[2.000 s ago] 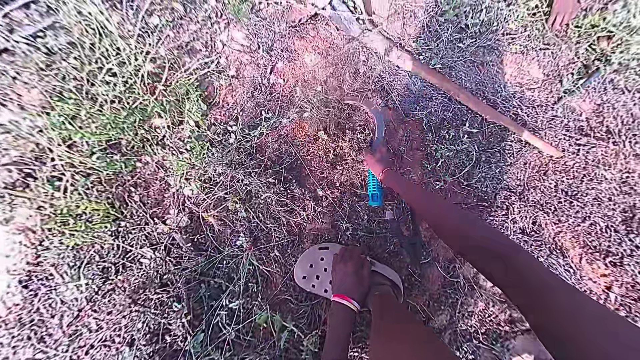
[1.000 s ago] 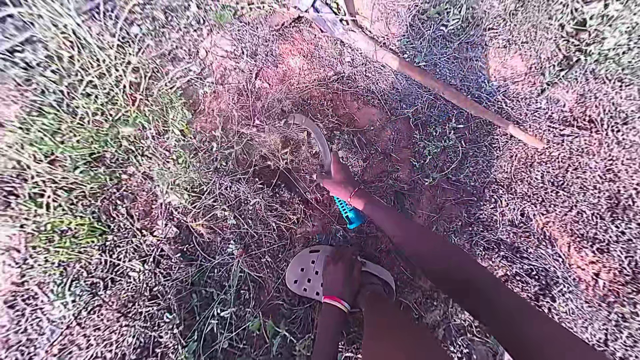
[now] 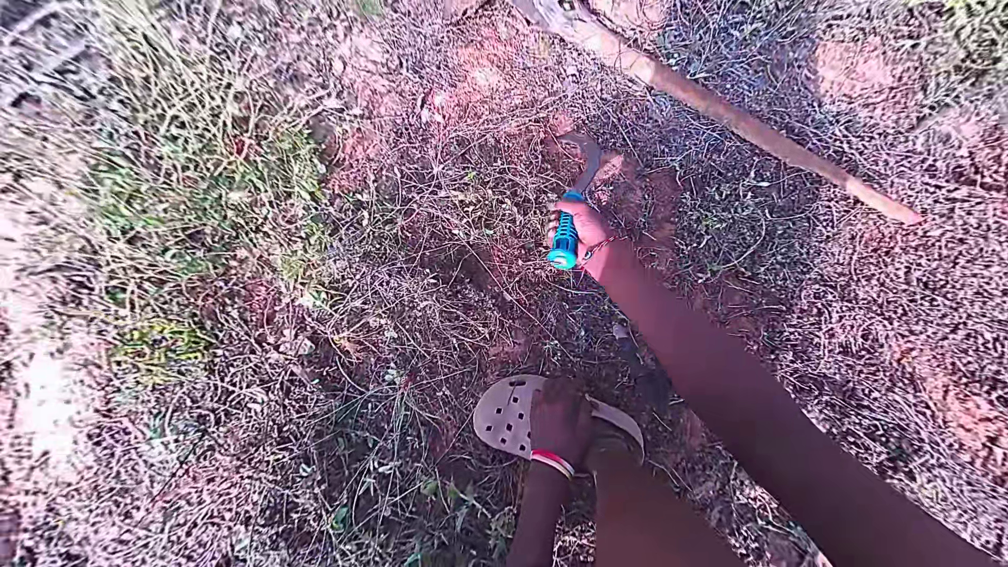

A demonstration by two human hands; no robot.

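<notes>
My right hand (image 3: 589, 232) is closed round the ribbed turquoise handle of a sickle (image 3: 565, 240). The curved metal blade points away from me, its tip bending left over dry grass and reddish soil. My left hand (image 3: 561, 417), with a red and white band at the wrist, rests on top of a beige perforated clog (image 3: 502, 417) worn on a foot. Its fingers are partly hidden, and I see no object held in it.
A long wooden handle (image 3: 732, 118) lies diagonally on the ground at the upper right, its thicker end at the top edge. Dry stems and grass cover the soil, with green tufts (image 3: 161, 342) at the left.
The sickle in my right hand has swung: one second ago its blade leaned further left, and now it points more upward. My left hand has stayed on the clog.
</notes>
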